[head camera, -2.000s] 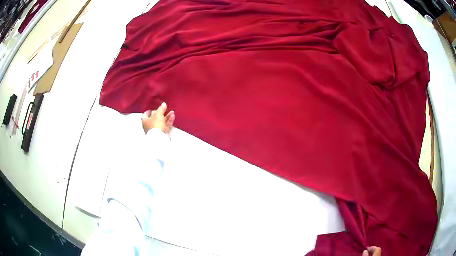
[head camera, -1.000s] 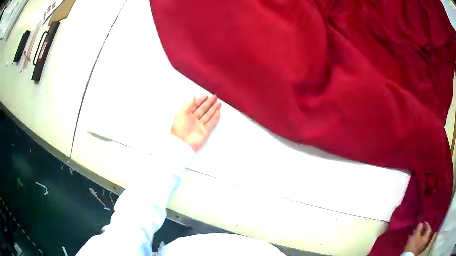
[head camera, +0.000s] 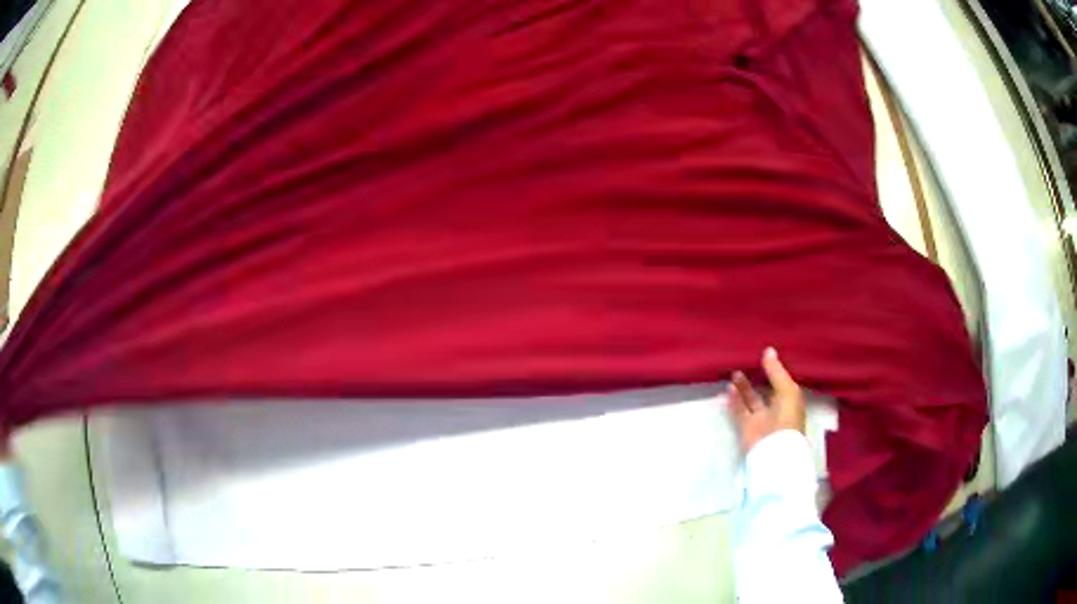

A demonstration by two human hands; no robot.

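Observation:
The red fabric (head camera: 472,236) spans most of the view, with long folds drawn towards the far left. Its near edge runs nearly straight between my two hands. My left hand (head camera: 5,445) is at the left picture edge, mostly cut off and blurred, at the fabric's drawn-out corner. My right hand (head camera: 770,407) is at the near fabric edge, right of centre, one finger extended over the cloth and the edge at its fingers. White paper (head camera: 413,484) shows below the fabric edge; the rest of it is hidden.
The cream tabletop (head camera: 53,472) shows around the paper. A white roll or folded material (head camera: 1016,295) lies along the right, beside a thin brown wooden strip (head camera: 903,124). Blue clamps (head camera: 972,512) sit at the lower right table edge. Part of a brown card (head camera: 14,201) shows at the left.
My left hand has moved far left, and the fabric is now drawn out there in long folds. My right hand is now at the near edge, left of the loose bunch. The view has shifted right.

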